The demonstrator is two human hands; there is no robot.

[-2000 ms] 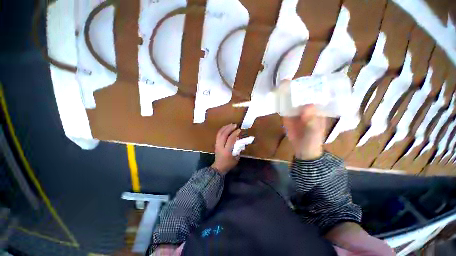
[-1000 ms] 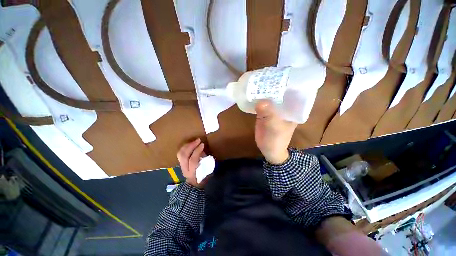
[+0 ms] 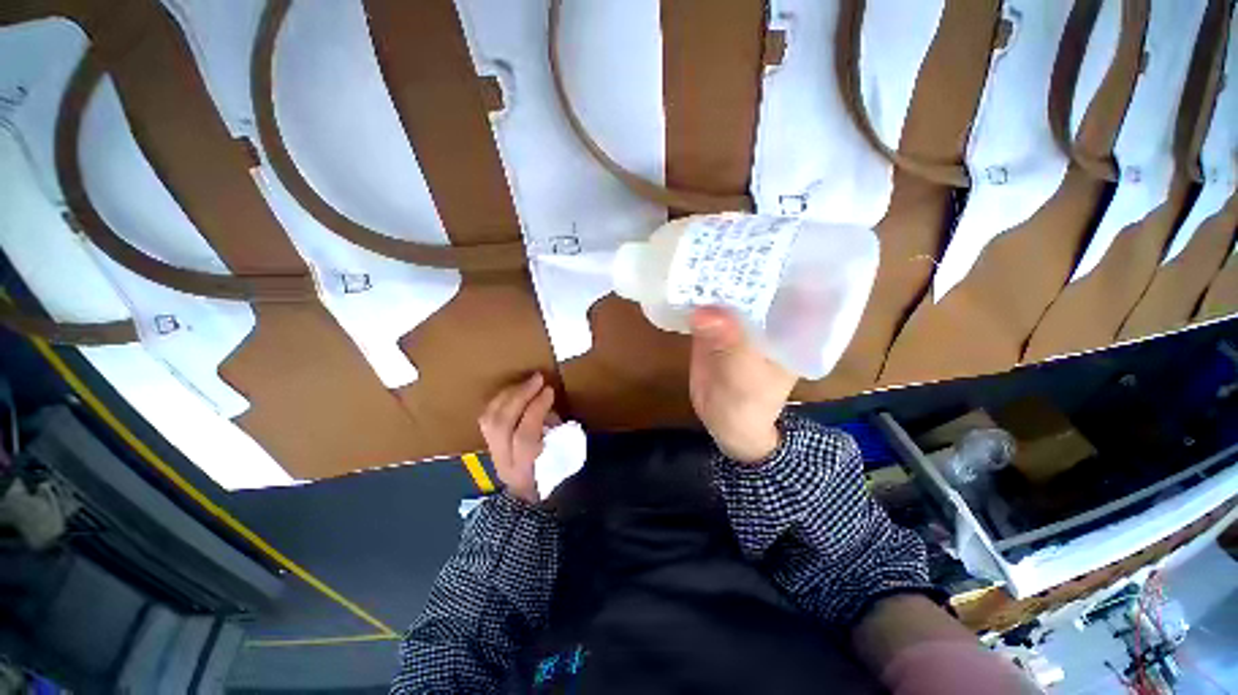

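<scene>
My right hand (image 3: 740, 387) holds a translucent white glue bottle (image 3: 821, 285) with a handwritten label. The bottle lies on its side in the air, its pale nozzle (image 3: 577, 268) pointing left over the left edge of a white piece (image 3: 597, 177). Whether the tip touches cannot be told. My left hand (image 3: 516, 432) holds a crumpled white wad (image 3: 558, 459) at the table's near edge, fingertips at the brown panel (image 3: 625, 367). Brown looped handles (image 3: 326, 217) cross the overlapped white pieces, with small dark squares near their ends.
More overlapped white and brown pieces run to the right (image 3: 1018, 204). The table's near edge borders my dark apron. At the lower right are a metal-framed shelf (image 3: 950, 502), a cardboard box (image 3: 1039, 441) and coloured wires (image 3: 1134, 611). Yellow lines mark the dark floor.
Over two seconds, the view has moved closer to the panels. Since one second ago, the bottle has shifted slightly down in the picture, with its nozzle still at the same white piece's edge.
</scene>
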